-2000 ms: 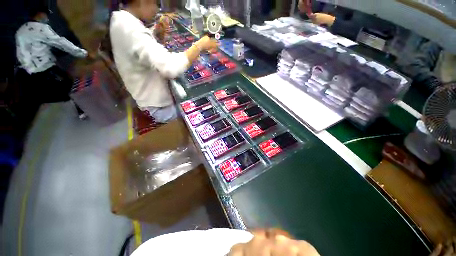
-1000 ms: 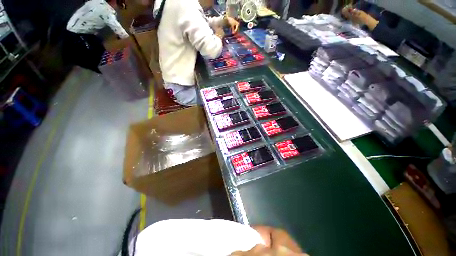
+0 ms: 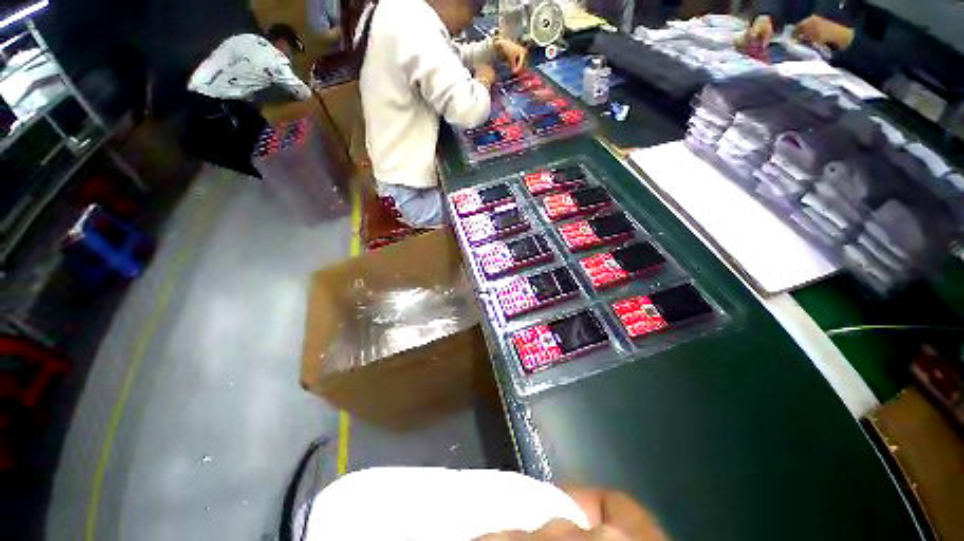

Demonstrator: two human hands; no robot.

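Note:
A clear plastic tray [image 3: 538, 388] lies on the green bench in front of me. It holds several red-and-black keypad phones [image 3: 559, 340] in two rows, screens and keys up. My left hand [image 3: 608, 516] shows at the bottom edge, beyond a white sleeve. It is blurred and cut off by the edge, below the tray and apart from it. Its fingertips are hidden, so I cannot tell if it holds anything. My right hand is not in view.
An open carton [image 3: 397, 370] with clear plastic inside stands left of the bench. A coworker in a white top [image 3: 414, 100] works at another phone tray [image 3: 481, 156]. Stacked trays of grey-white parts [image 3: 819, 174] and a white board [image 3: 729, 227] lie right. Another person bends over at left.
The view has turned left, so the bench, tray and carton sit further right. The phones stay in the tray. My left hand remains at the bottom edge.

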